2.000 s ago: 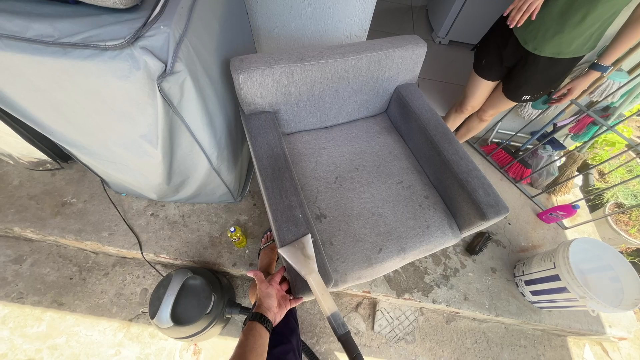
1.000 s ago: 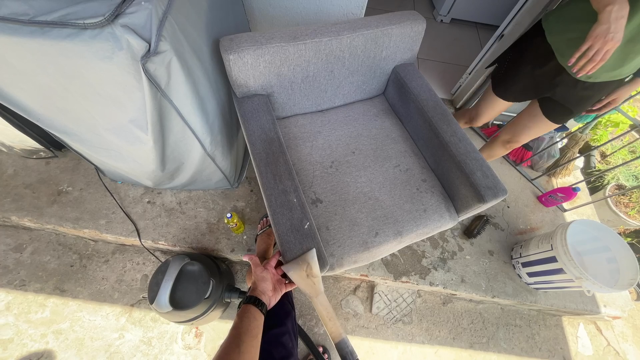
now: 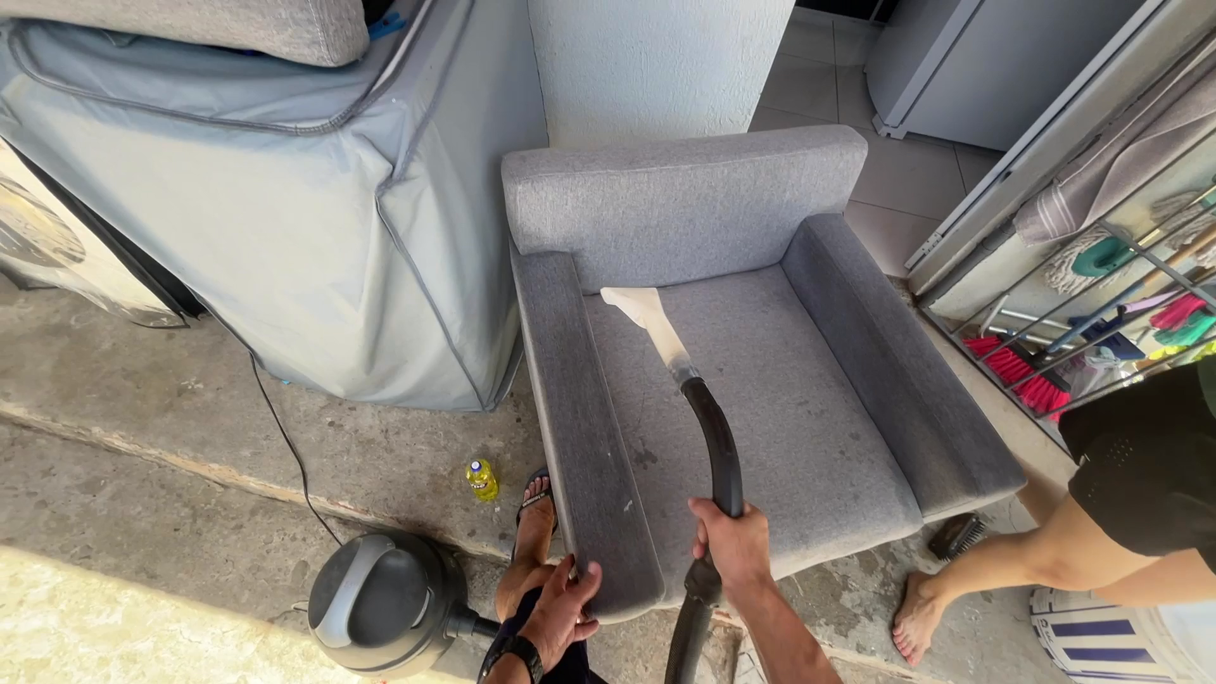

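A grey upholstered armchair [image 3: 760, 408] faces me, its seat marked with dark spots. My right hand [image 3: 733, 543] is closed around the black vacuum hose wand [image 3: 714, 437]. The clear extraction nozzle [image 3: 655, 318] on its end rests at the back left of the seat, near the backrest. My left hand [image 3: 562, 600], with a watch on its wrist, rests its fingers on the front end of the left armrest [image 3: 594, 427] and holds nothing. The vacuum cleaner [image 3: 380, 603] stands on the ground at the lower left.
A bottle of yellow liquid [image 3: 483, 480] stands left of the chair. Beyond it is a fabric-covered object [image 3: 313, 228]. At the right another person's bare leg [image 3: 1007, 560] is beside a scrub brush [image 3: 958, 537] and white bucket [image 3: 1092, 636]. A metal railing [image 3: 1064, 351] holds cleaning tools behind.
The nozzle has moved from the left armrest's front to the back of the seat. My right hand has come into view on the wand. The other person has moved nearer to the chair's front right.
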